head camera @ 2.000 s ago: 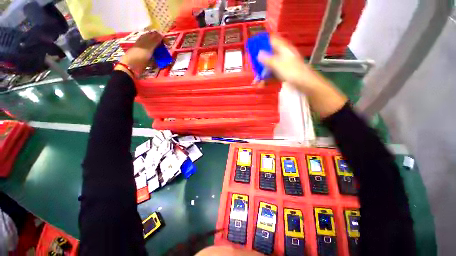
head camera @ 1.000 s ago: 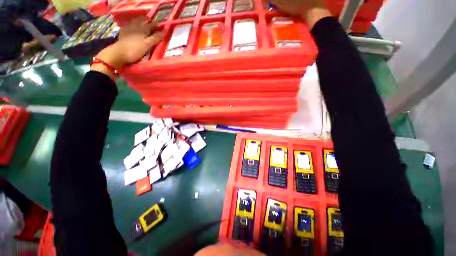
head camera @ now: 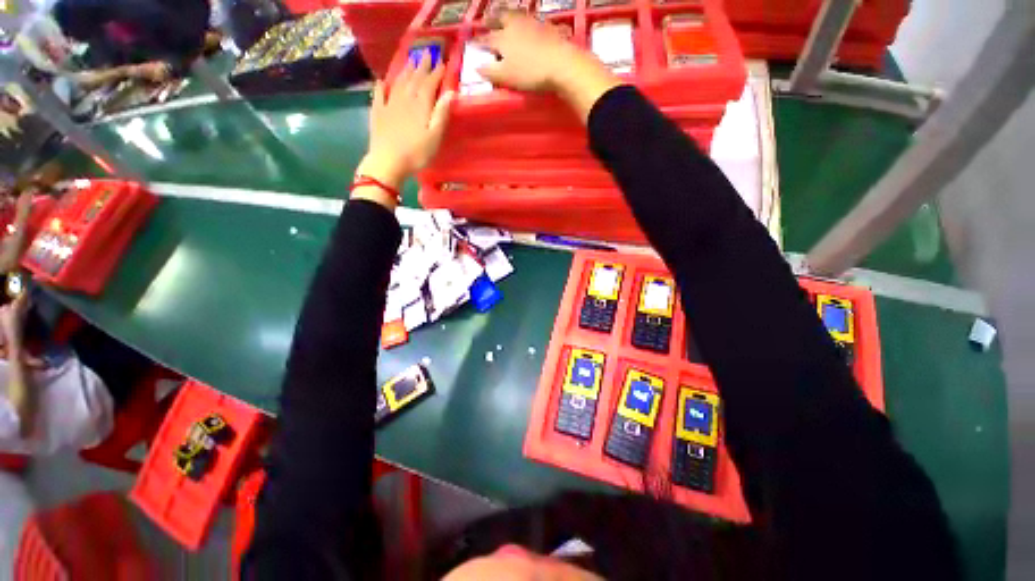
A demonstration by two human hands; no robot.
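Note:
The stacked red trays [head camera: 670, 97] stand at the back of the bench, with white and orange-red rectangles in the top pockets. My left hand [head camera: 409, 119] lies at the front left corner of the stack, fingers apart, fingertips by a blue rectangle [head camera: 426, 55] in a pocket. My right hand [head camera: 531, 55] is over the top tray beside a white rectangle [head camera: 476, 68]; whether its fingertips pinch anything is unclear. A red phone tray [head camera: 545, 420] holds yellow-and-black keypad phones [head camera: 695, 437], partly hidden by my right arm.
A loose battery heap [head camera: 437, 267] lies before the stack. A single phone [head camera: 404, 389] lies nearer me. More red trays [head camera: 97, 233] sit at left, and a low red tray [head camera: 187, 460] holds yellow-black parts. A grey post [head camera: 897, 148] stands right. Other people's arms show at far left.
The view has shifted, showing more at left. My left hand now reaches onto the corner pocket, where blue shows. My right hand has moved from the stack's right side to its left-middle pockets.

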